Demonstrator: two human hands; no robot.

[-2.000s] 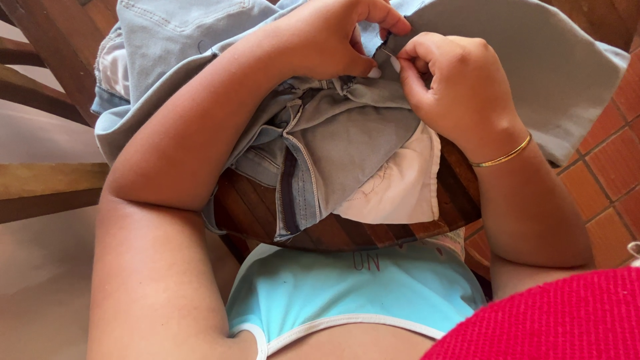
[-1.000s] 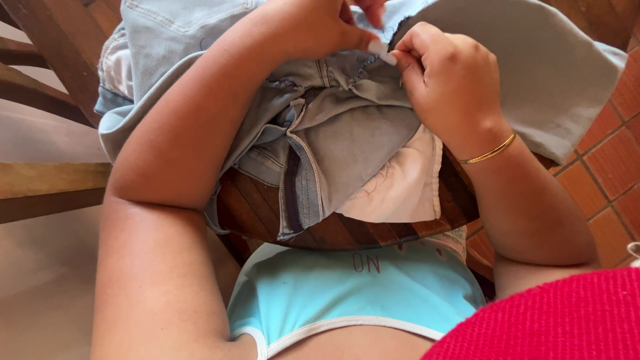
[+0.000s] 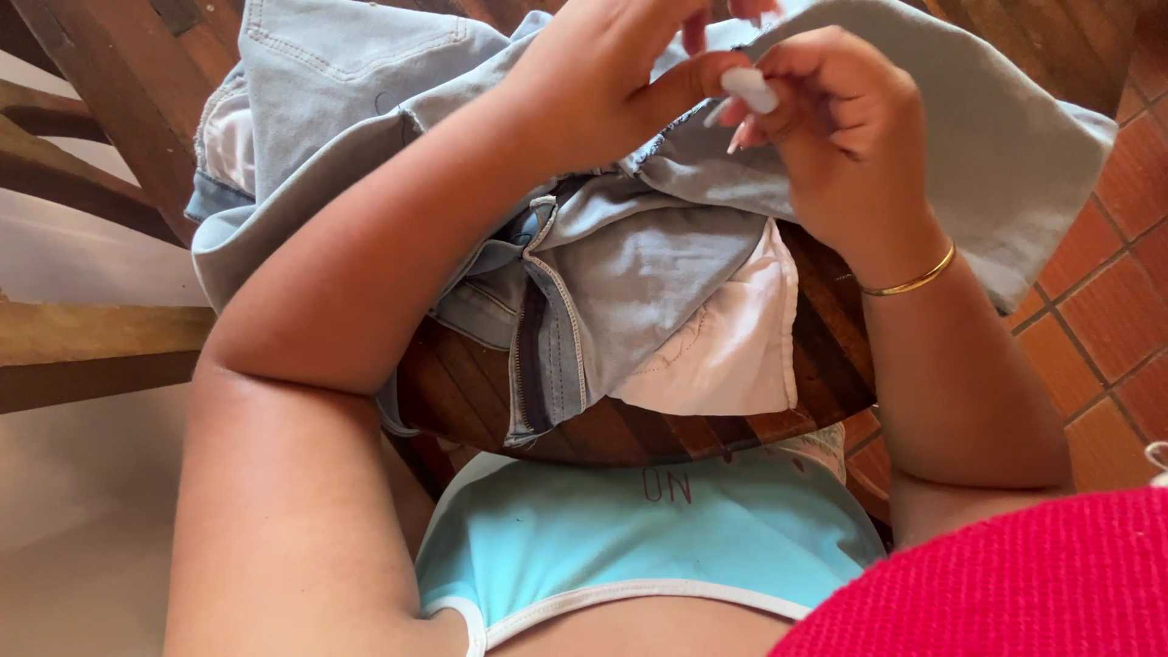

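Light blue-grey denim trousers lie bunched, with a zipper and a pale pocket lining showing at the near side. Over the dark gathered seam, my left hand has its thumb stretched to the fingertips of my right hand; its other fingers are partly cut off by the top edge. My right hand, with a gold bracelet at the wrist, is bent with thumb and fingers close together above the cloth. Long pale nails cover the meeting point, and whether a small thing is pinched there cannot be told.
The cloth rests on a round striped wooden surface, whose curved edge is close to my body. Wooden slats stand at the left. Terracotta tiles cover the floor at the right. Red knitted fabric fills the lower right corner.
My fingertips have shifted from the dark seam to just above the cloth, and my left thumb now meets my right fingertips. The trousers lie nearly as before.
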